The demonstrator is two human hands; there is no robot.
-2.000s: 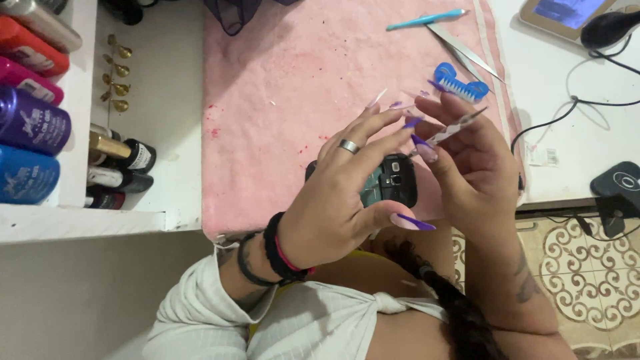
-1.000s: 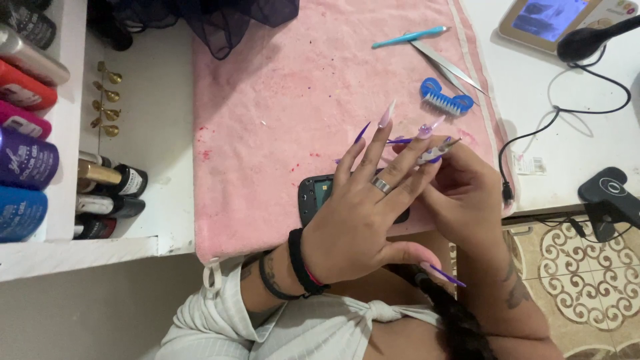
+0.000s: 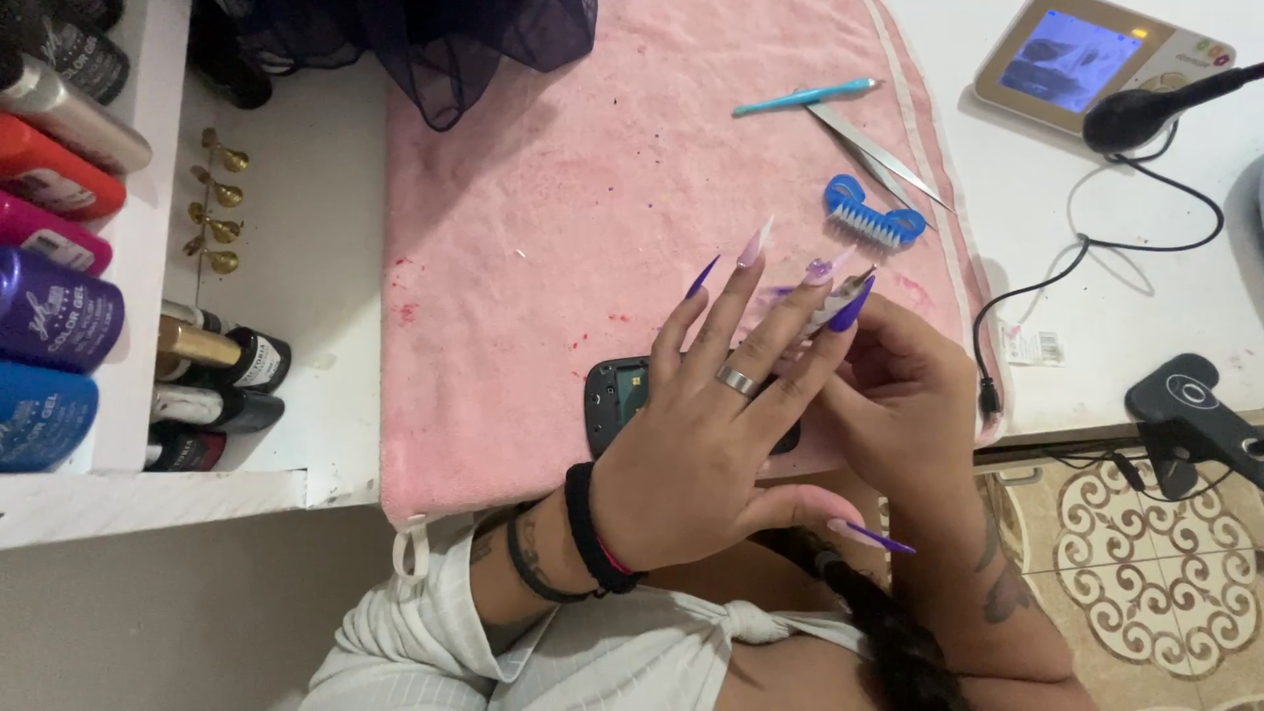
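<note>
My left hand (image 3: 721,415) is spread palm down above a dark phone-like device (image 3: 614,395) with its inner parts showing, on a pink towel (image 3: 494,296). It wears a silver ring and long purple and pale pointed nails, one with a small ornament. Close beside its fingertips, my right hand (image 3: 894,395) is curled, its fingers partly hidden behind the left ones. A slim patterned thing with a pointed tip (image 3: 839,298) shows between the hands; the right fingers seem to pinch it, but the grip is hidden. Whether the left hand touches the device cannot be told.
On the towel lie a blue nail brush (image 3: 874,219), metal tweezers (image 3: 879,158) and a light-blue tool (image 3: 805,98). Dark sheer fabric (image 3: 434,49) hangs over the back. Gel polish bottles (image 3: 59,306) line the left shelf. A screened device (image 3: 1076,64) and black cable (image 3: 1136,245) lie right.
My left hand has turned from a slanted pose to a flatter, more spread one, its fingers pointing away from me. The right hand stays close to its fingertips. The view has shifted slightly.
</note>
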